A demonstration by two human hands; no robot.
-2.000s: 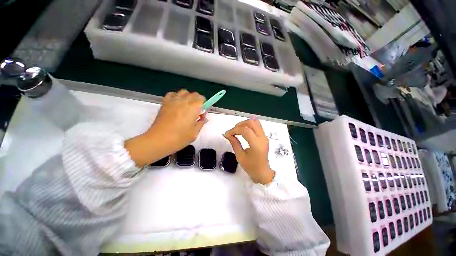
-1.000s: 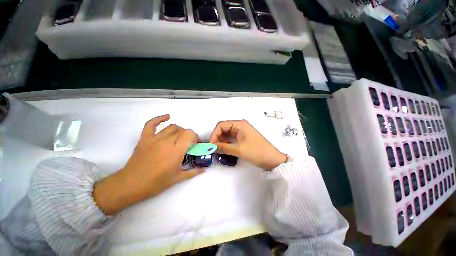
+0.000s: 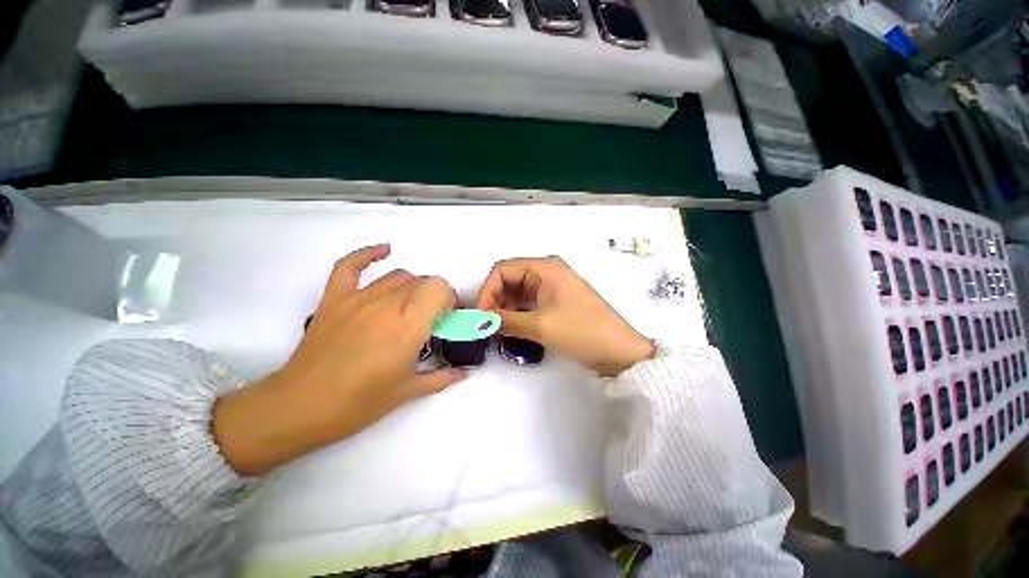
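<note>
The mint-green hand tool (image 3: 467,324) lies flat over the row of black smartwatch bodies, its holed round end pointing right. My left hand (image 3: 359,339) holds the tool between thumb side and fingers; the tip is hidden. One watch body (image 3: 463,351) shows just below the tool, another (image 3: 521,350) sits to its right, and a sliver of a third shows by my left fingers. My right hand (image 3: 555,315) has its thumb and fingertips pinched together beside the tool's right end; whether they hold something small cannot be seen.
The white mat (image 3: 372,474) lies under the hands. A white foam tray (image 3: 339,73) with watches stands beyond it. A dense foam tray (image 3: 829,373) with small units stands at right. Tiny parts (image 3: 668,289) lie at the mat's upper right. A translucent bottle (image 3: 62,265) is at left.
Both hands have come down together over the watch row, and the tool has swung from raised to flat. The view has tilted downward. Since one second ago the hands have barely moved.
</note>
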